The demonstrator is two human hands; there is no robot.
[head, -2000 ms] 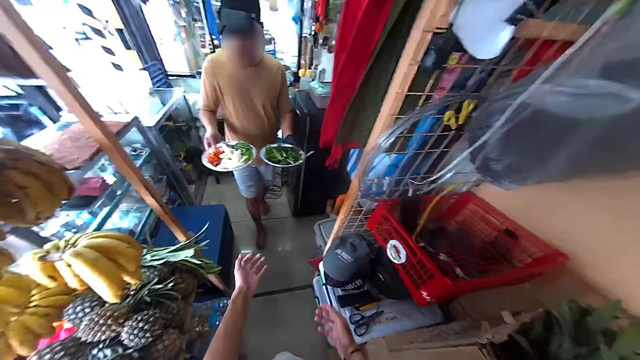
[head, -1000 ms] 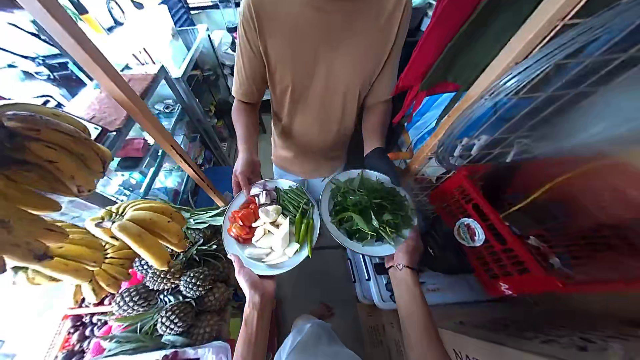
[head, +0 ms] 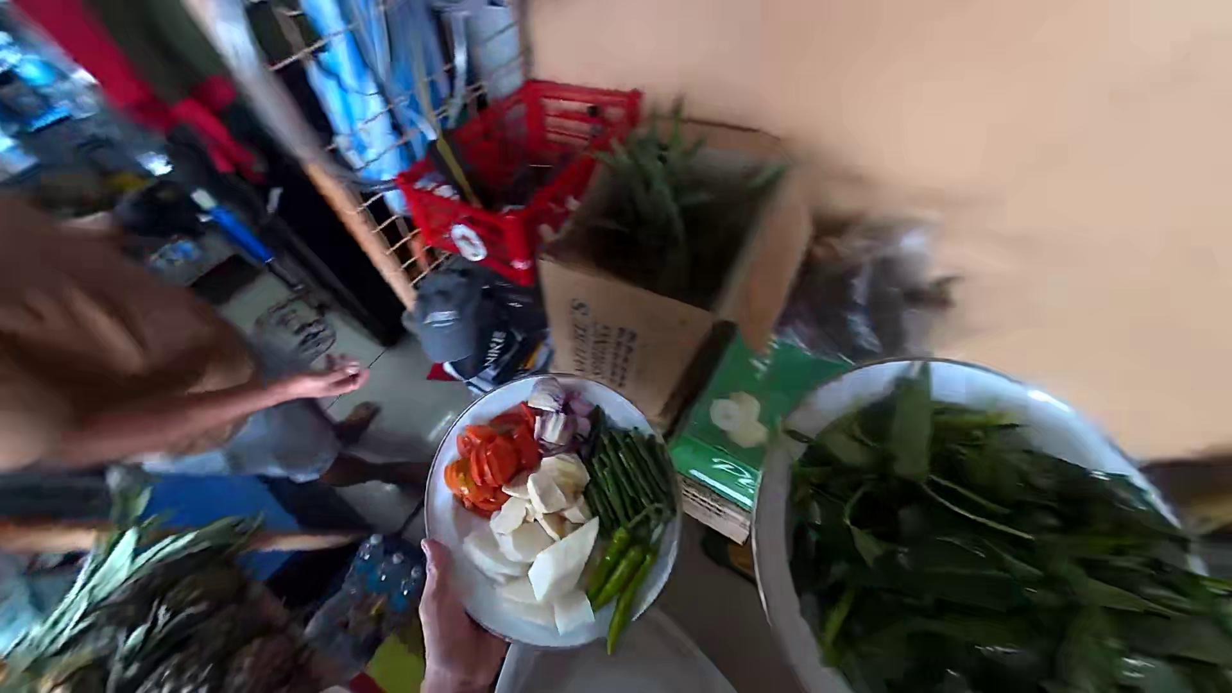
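Observation:
My left hand [head: 454,616] grips the lower left rim of a white plate [head: 448,525]. On this plate lie sliced tomatoes [head: 493,460], purple onion pieces [head: 560,414], white root vegetable slices [head: 549,558], cut green beans [head: 626,478] and green chili peppers [head: 626,577]. At the right, nearer the camera, is a second white plate [head: 775,539] heaped with leafy greens [head: 1001,558]. My right hand is not visible; what bears this plate is hidden. The two plates are apart.
Another person [head: 106,346] stands at the left, one hand extended. Ahead are a red plastic crate [head: 481,236], an open cardboard box [head: 630,337] of greenery, a green box [head: 736,423] and a gray cap [head: 452,313]. Pineapples [head: 192,626] lie lower left. A wall runs along the right.
The other person's hands have left both plates. My view has swung right toward the boxes and wall. The plate of greens now fills the lower right, and my right hand has left view.

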